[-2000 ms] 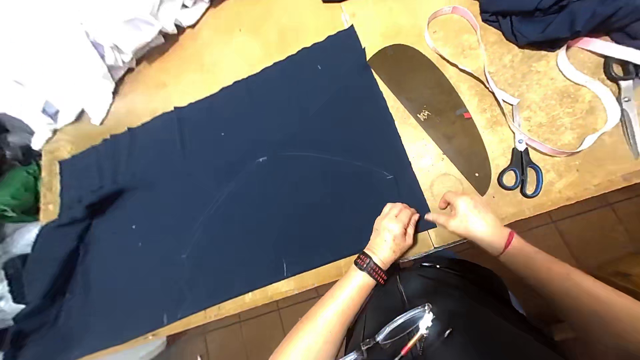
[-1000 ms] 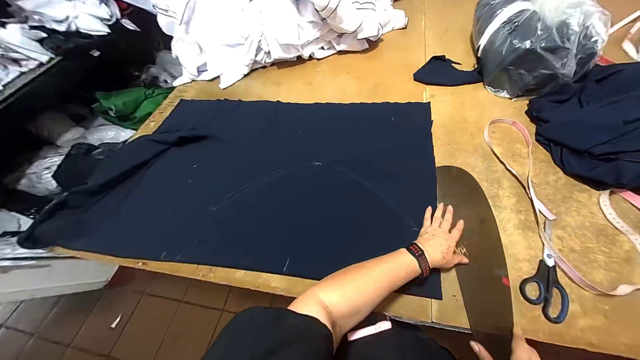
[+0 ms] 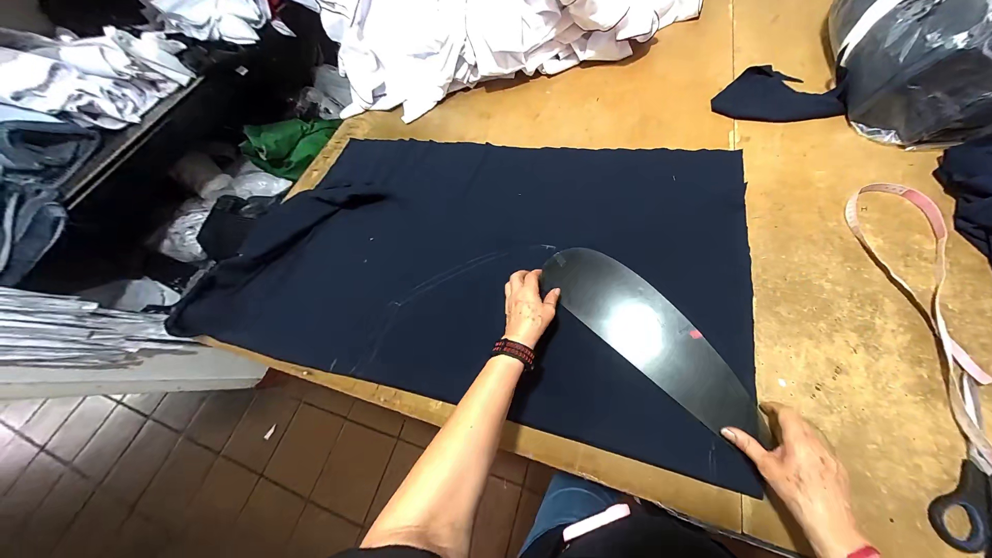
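A dark curved pattern template [image 3: 659, 341] with a small red mark lies slantwise over the right part of a navy fabric piece [image 3: 465, 201]. My left hand [image 3: 530, 307], a beaded bracelet at its wrist, holds the template's upper left end. With thumb and fingers my right hand [image 3: 798, 457] grips its lower right end, by the fabric's right edge. Thin chalk lines curve over the fabric to the left of the template, up to its upper end. The fabric's left part is bunched.
A pink and white measuring tape [image 3: 903, 194] and scissors [image 3: 961, 508] lie on the wooden table [image 3: 821, 310] at right. White garments [image 3: 496, 39] are heaped at the back, a plastic-wrapped bundle [image 3: 914, 70] stands back right, and a navy scrap [image 3: 775, 97] lies beside it.
The template has moved from the bare table at the right onto the navy fabric. My left hand has gone from the fabric's right edge to the template's upper end. The view has shifted.
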